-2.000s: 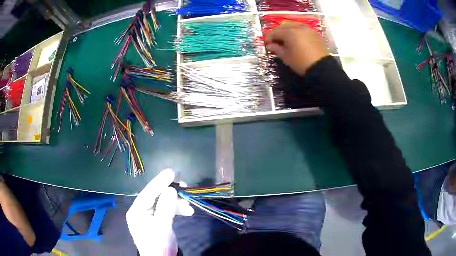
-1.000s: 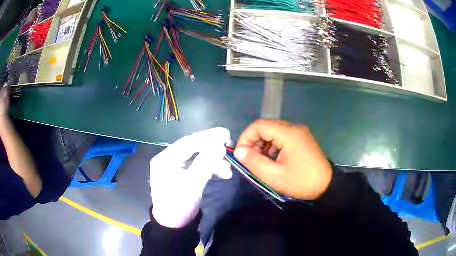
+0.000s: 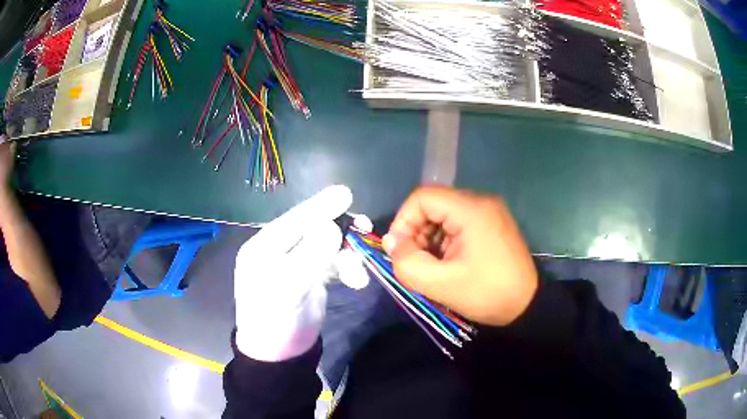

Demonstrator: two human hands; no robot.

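Observation:
My left hand (image 3: 287, 274), in a white glove, pinches the dark connector head of a part-made wire harness (image 3: 411, 303) over my lap. The head is mostly hidden by the glove. Blue, green, white, purple and other wires fan from it down to the right. My bare right hand (image 3: 463, 254) is just right of the head, thumb and forefinger closed on a red wire (image 3: 373, 238) near the head. A yellow wire shows beside it.
The compartment tray (image 3: 573, 116) holds white wires (image 3: 450, 57), black wires (image 3: 586, 74) and red wires (image 3: 586, 10). Harnesses (image 3: 262, 135) lie left on the green bench (image 3: 328, 139). A neighbour's tray (image 3: 102, 98), a person's arm (image 3: 29, 245) and blue stools (image 3: 164, 254) are around.
My right hand came from the red wires in the tray to the harness at my left hand. Since one second ago both hands shifted slightly and more of the wire fan shows.

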